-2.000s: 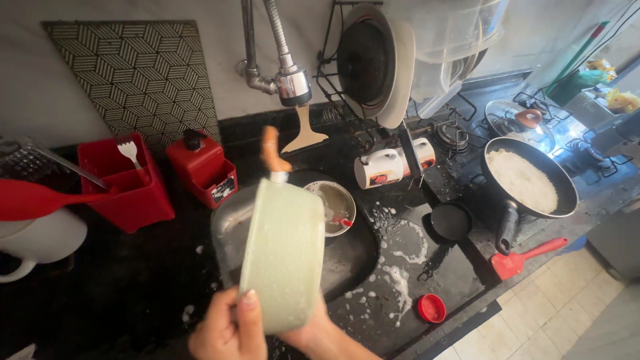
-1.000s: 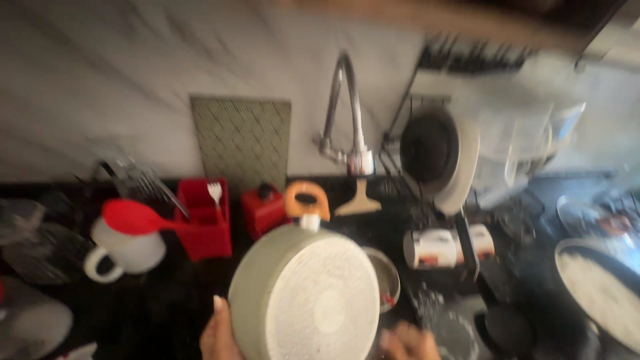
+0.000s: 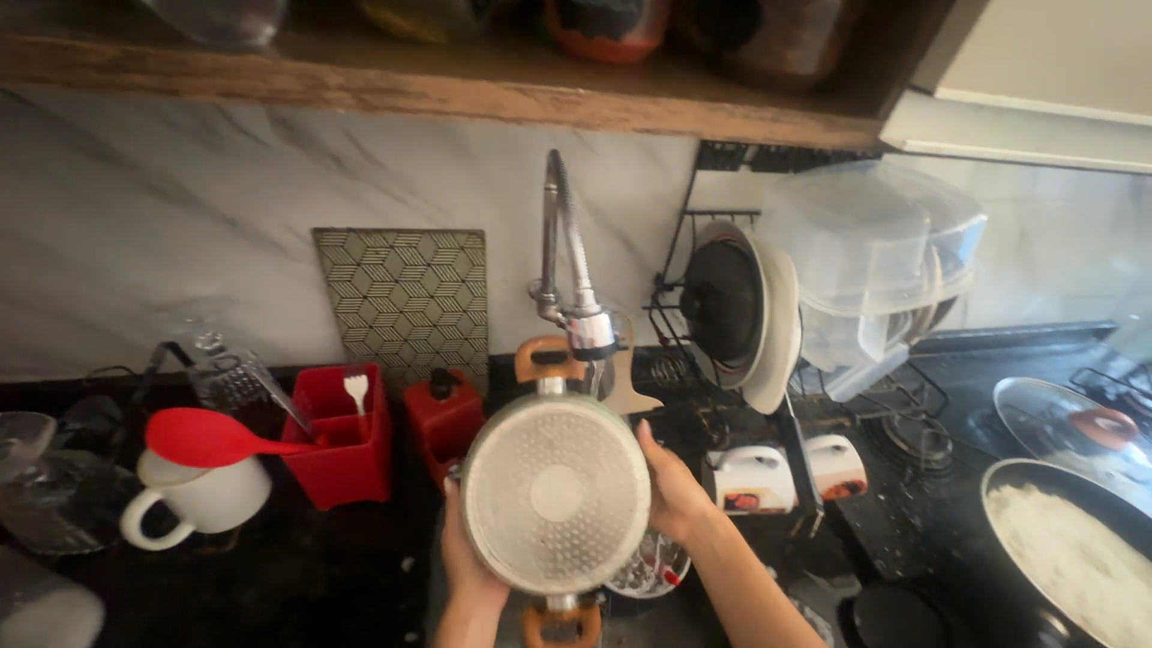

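Observation:
A light green pot with two orange-brown handles is tilted so that its pale, dimpled base faces me. My left hand grips its left side and my right hand its right side. Just above the pot's far handle is the metal head of the faucet, with a thin stream of water seen under it. Behind the pot, a round metal vessel with water and something red inside shows in part. The pot hides most of the sink.
On the left stand a red caddy with utensils, a white mug and a red spoon. A dish rack holds plates at the right, near two mugs. A pan of white food is far right. A wooden shelf overhangs.
The pot has turned from side-on to base toward me and now sits below the faucet head. My right hand has come up onto its right side. The view has tilted up.

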